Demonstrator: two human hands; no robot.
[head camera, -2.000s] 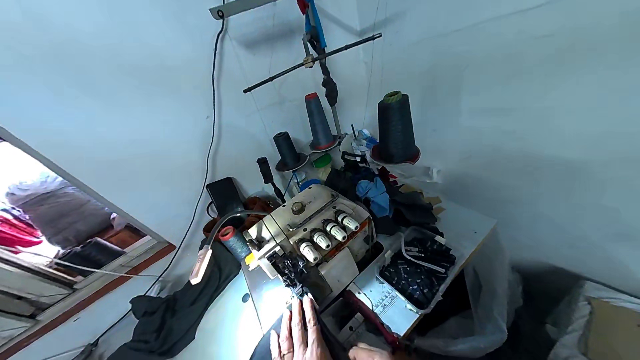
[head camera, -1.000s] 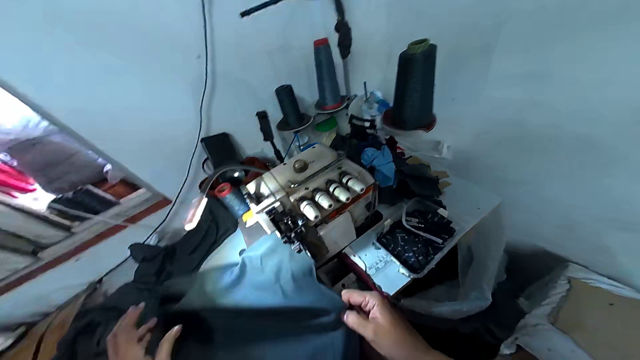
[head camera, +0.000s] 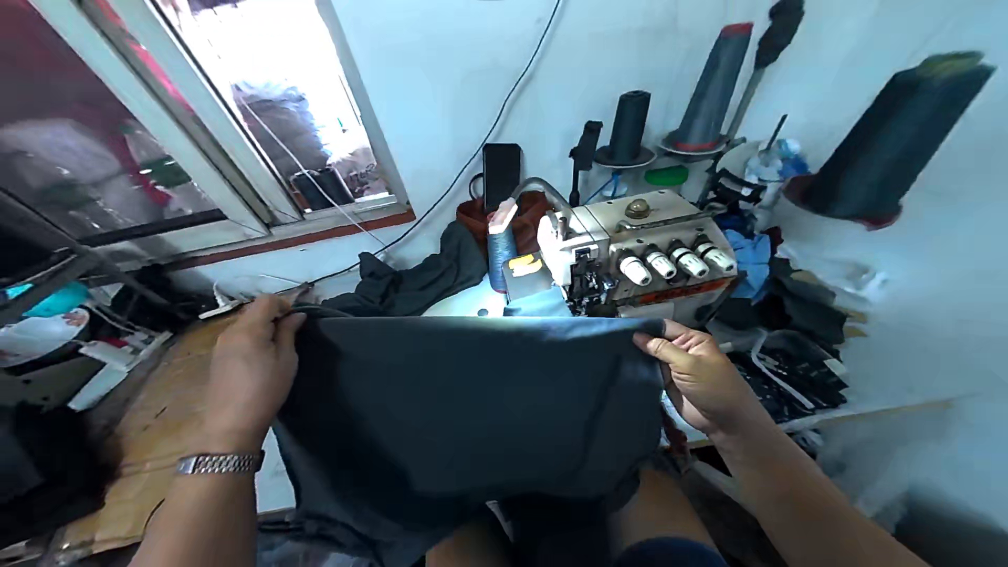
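Observation:
A dark grey cloth (head camera: 472, 409) is stretched between my two hands, its upper edge nearly straight and its lower part hanging over my lap. My left hand (head camera: 256, 354) pinches the upper left corner. At the upper right corner, my right hand (head camera: 693, 366) grips the fabric between thumb and fingers. Just beyond the cloth stands a white overlock sewing machine (head camera: 654, 244) with several white tension dials; the cloth hides the lower part of it. A blue-grey thread spool (head camera: 502, 256) stands at the machine's left side.
Large thread cones (head camera: 898, 142) stand at the right and behind the machine. A tray of dark pieces (head camera: 787, 374) lies at its right. Dark fabric (head camera: 417, 279) lies on the table by the wall. Brown cardboard (head camera: 157, 433) is at the left, below a sliding window (head camera: 252, 118).
Two seconds ago my hands were at the machine's front. Now the cloth is lifted and spread between them, with my left hand gripping its corner. The view has swung left.

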